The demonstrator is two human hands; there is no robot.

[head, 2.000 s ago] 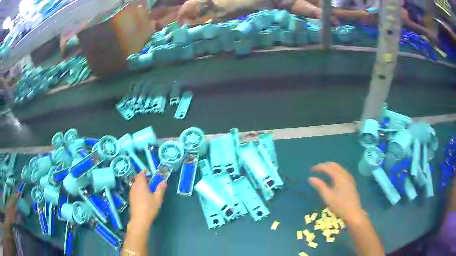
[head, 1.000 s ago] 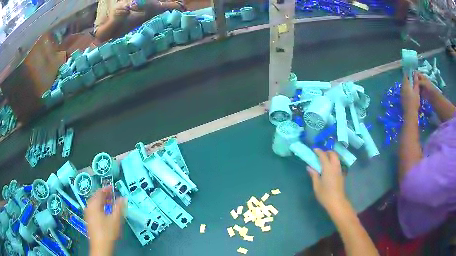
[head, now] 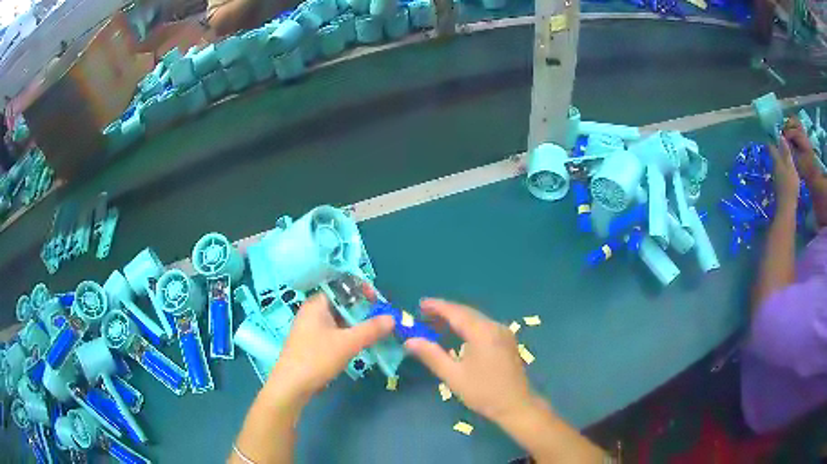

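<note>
A turquoise fan body (head: 308, 245) is held in front of me, its round grille head up and its open handle pointing down to the right. My left hand (head: 317, 344) grips the handle near the head. My right hand (head: 481, 358) holds the lower end of a blue battery (head: 403, 322) that lies at the open handle; a small pale pad sits on it. The circuit board area (head: 349, 290) shows between head and battery. Handle covers (head: 260, 337) lie partly hidden under the fan. Foam pads (head: 527, 353) lie beside and partly behind my right hand.
Open fans (head: 100, 362) are piled left. More fan bodies (head: 657, 177) with batteries lie right, near an upright post (head: 551, 82). A conveyor (head: 363, 127) runs beyond the metal edge strip (head: 435, 193). A neighbouring person's purple sleeve (head: 789, 335) is at far right.
My right hand has come back from the right pile, and both hands now meet at a fan body with a battery. The view has shifted slightly.
</note>
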